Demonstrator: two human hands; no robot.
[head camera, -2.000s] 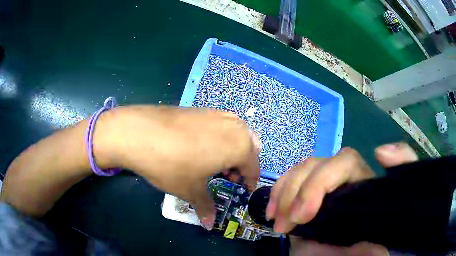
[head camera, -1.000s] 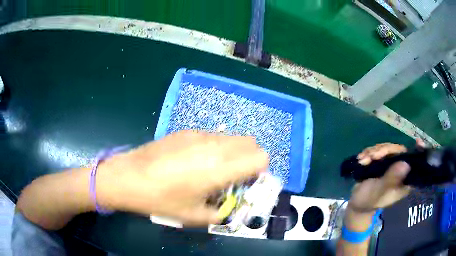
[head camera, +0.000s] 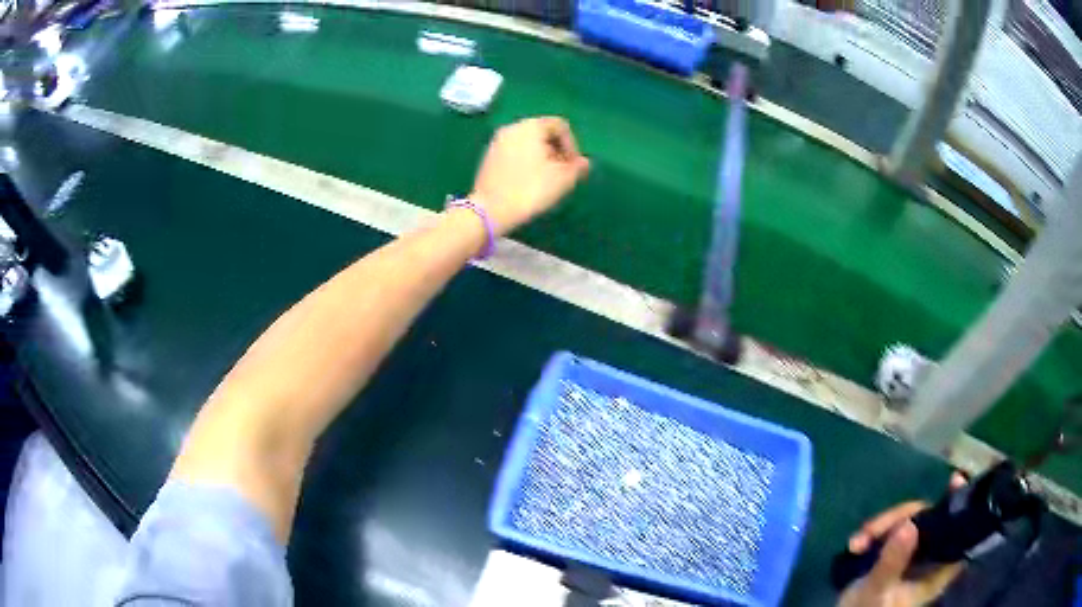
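My left hand (head camera: 528, 176) is stretched out over the green conveyor belt, its back to the camera and fingers curled. No unit shows in it, but its palm side is hidden. A white housing unit (head camera: 472, 88) lies on the belt beyond it, apart from the hand. My right hand (head camera: 899, 555) is at the lower right, holding the black electric screwdriver (head camera: 979, 515). The blue screw tray (head camera: 800, 498), filled with tiny silver screws (head camera: 664, 504), sits between the hands. The white fixture (head camera: 520, 581) is cut off by the bottom edge.
A pale belt rail (head camera: 570, 285) crosses the view. A metal crossbar (head camera: 725, 213) spans the belt, and a grey post (head camera: 1009, 320) stands at right. Other white units lie on the belt at right (head camera: 904, 370) and on the bench at left (head camera: 109, 268). A blue bin (head camera: 647, 36) is at the back.
My left hand has moved from the fixture, where it held the unit, out over the belt. The view has shifted up and left. My right hand still holds the screwdriver, away from the fixture.
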